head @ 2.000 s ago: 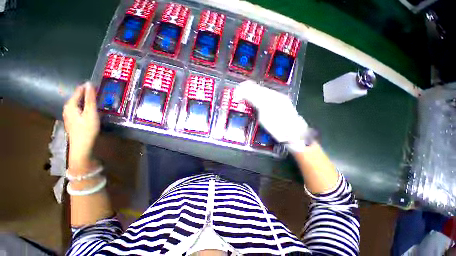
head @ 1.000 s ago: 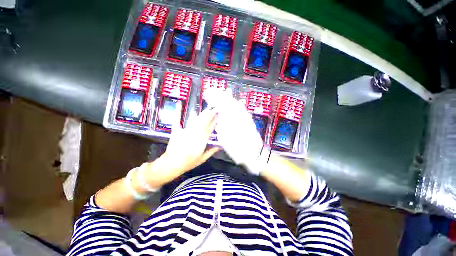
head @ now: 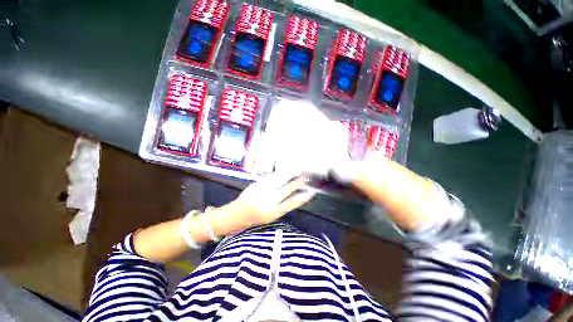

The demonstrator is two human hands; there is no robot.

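A clear plastic tray [head: 213, 80] lies on the bench with red keypad phones [head: 296, 53] in two rows, dark screens toward me. My right hand [head: 308, 138], in a white glove, is over the middle of the near row and hides the pockets there. It is overexposed, and I cannot tell what it holds. My left hand [head: 273, 195], seemingly bare, is at the tray's near edge close to the right hand, fingers pointing right. A dark, blurred shape shows between the hands; I cannot tell what it is.
A white bottle [head: 463, 126] with a silvery top is right of the tray. Clear stacked trays [head: 553, 207] are at the far right. A white rail [head: 468, 78] runs behind the tray. A brown box [head: 38, 201] with torn white material [head: 83, 188] is below the bench at left.
My left hand has come from the tray's left side to its near edge. My right hand has moved left to the middle, its forearm now blurred. The tray appears shifted right in view.
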